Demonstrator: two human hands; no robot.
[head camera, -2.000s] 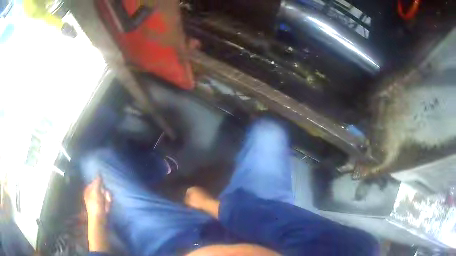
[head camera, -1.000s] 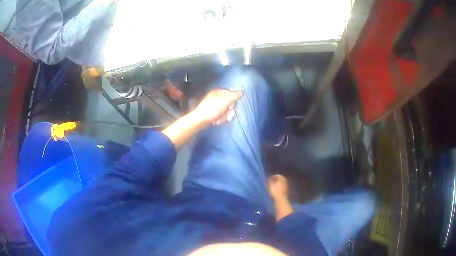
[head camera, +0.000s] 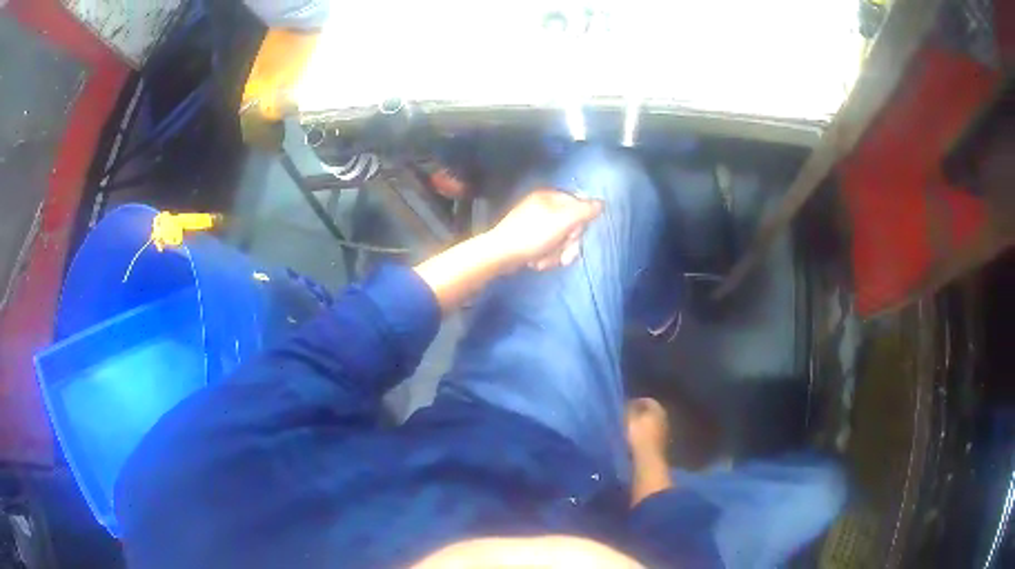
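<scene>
My left hand (head camera: 548, 230) rests on my left thigh near the knee, its fingers curled and nothing visible in it. My right hand (head camera: 647, 427) is small and blurred between my legs, curled like a fist with no object visible. The worktable (head camera: 712, 67) lies ahead of my knees, its top glaring white. A large round blue bin (head camera: 100, 265) stands at my left, with an angular blue tray (head camera: 125, 395) inside it. A yellow-orange tie (head camera: 180, 229) sits on the bin's rim.
A red guard panel (head camera: 907, 189) with worn edges hangs at the upper right, beside dark machinery at the right edge. Metal legs and a pale coil are under the table's left end. Another person's arm (head camera: 273, 83) is at the upper left.
The view has swung left from the machine to the table, then slightly further left over the last second. My hands keep nearly the same pose on and between my legs.
</scene>
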